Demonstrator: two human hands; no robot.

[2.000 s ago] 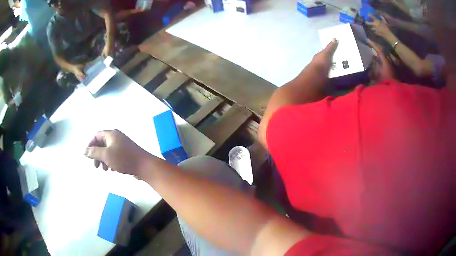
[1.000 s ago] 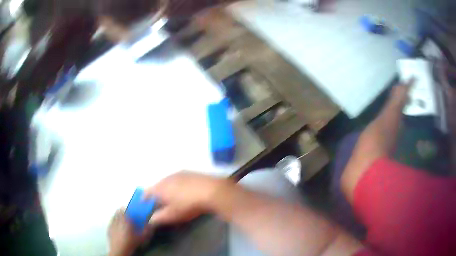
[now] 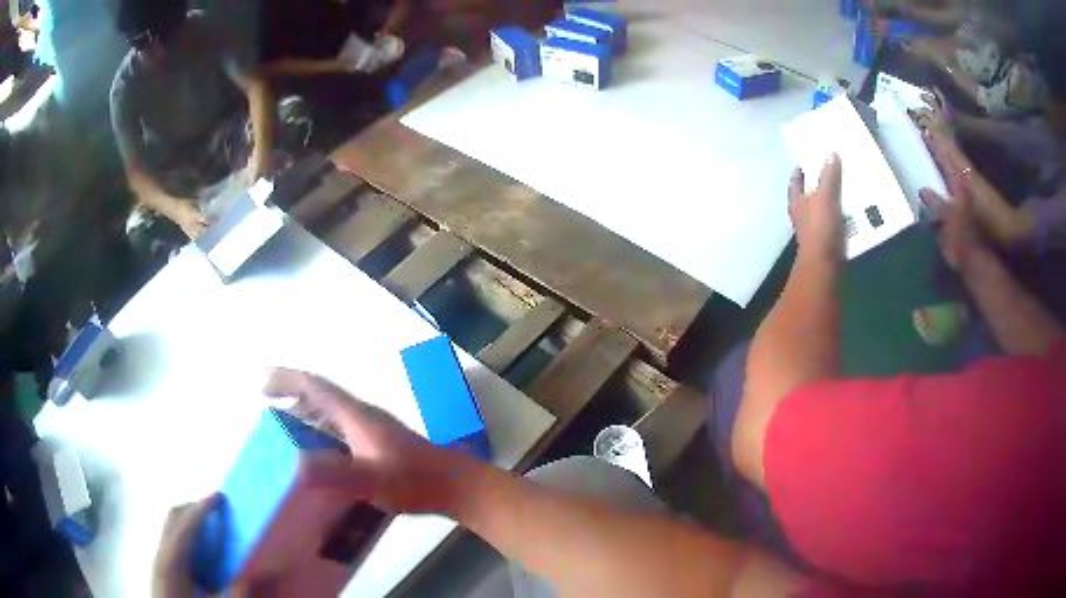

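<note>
A retail box (image 3: 251,496), with a blue side and a shaded, pinkish printed face bearing a dark rectangle, is tilted in front of me at the lower left. My left hand (image 3: 181,549) grips its left end and is cut off by the bottom edge. My right hand (image 3: 368,450) is on its right end, fingers stretched over the far edge and partly hidden. A second closed box (image 3: 444,391) stands at the table edge beyond my right wrist, blue side showing.
The white table (image 3: 187,374) holds open boxes at its left and far sides. Slatted pallet wood (image 3: 514,292) lies between it and another white table (image 3: 608,164) with blue-white boxes. A person in red holds a white box (image 3: 853,175) at right. A white cup-like object (image 3: 622,450) is by my knee.
My right hand was empty over the table; it has moved down to the near box. My left hand has come into view. The box is now raised, turned and held between both hands.
</note>
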